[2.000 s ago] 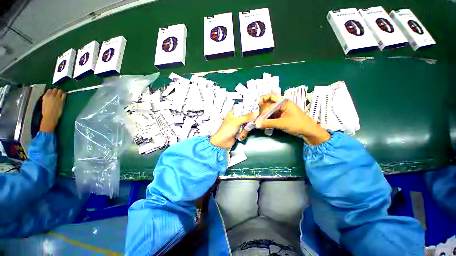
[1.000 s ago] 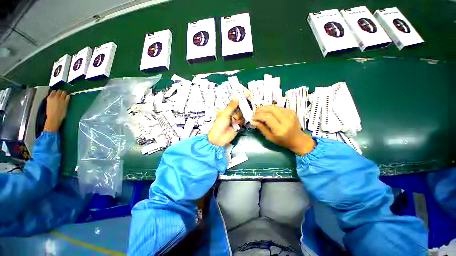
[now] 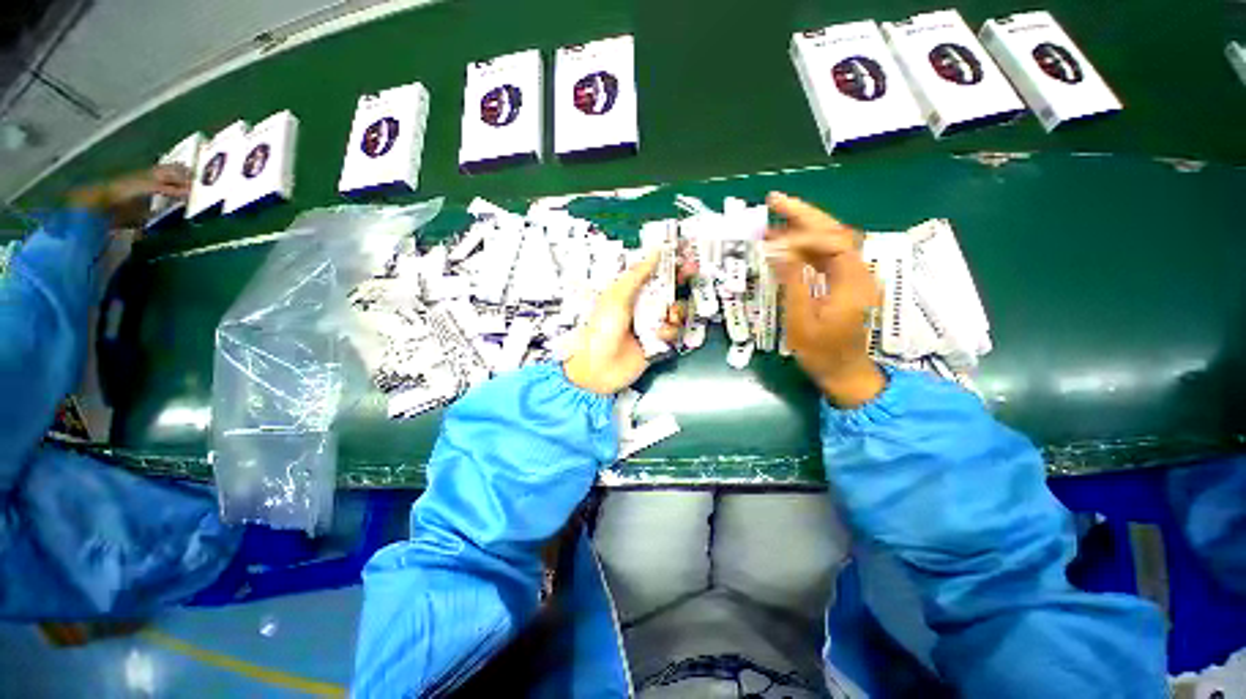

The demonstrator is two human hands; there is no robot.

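Observation:
My bare left hand [image 3: 615,335] is at the right edge of a messy heap of white printed leaflets [image 3: 513,280], with a narrow folded leaflet [image 3: 663,298] between thumb and fingers. My right hand [image 3: 831,294] is blurred, over the right side of a small group of upright leaflets [image 3: 735,260]; whether it grips any is unclear. A fanned leaflet stack [image 3: 936,294] lies right of it, partly hidden by the hand. One loose leaflet [image 3: 648,432] lies near the bench's front edge.
A crumpled clear poly bag [image 3: 280,396] lies left of the heap and hangs over the front edge. White smart band boxes [image 3: 594,96] stand along the far green strip. Another person's hand [image 3: 144,189] reaches to the leftmost box.
The white boxes have shifted left. My right hand has moved from beside my left hand to the upright leaflets. The neighbour's hand has moved from the bench up to the leftmost box.

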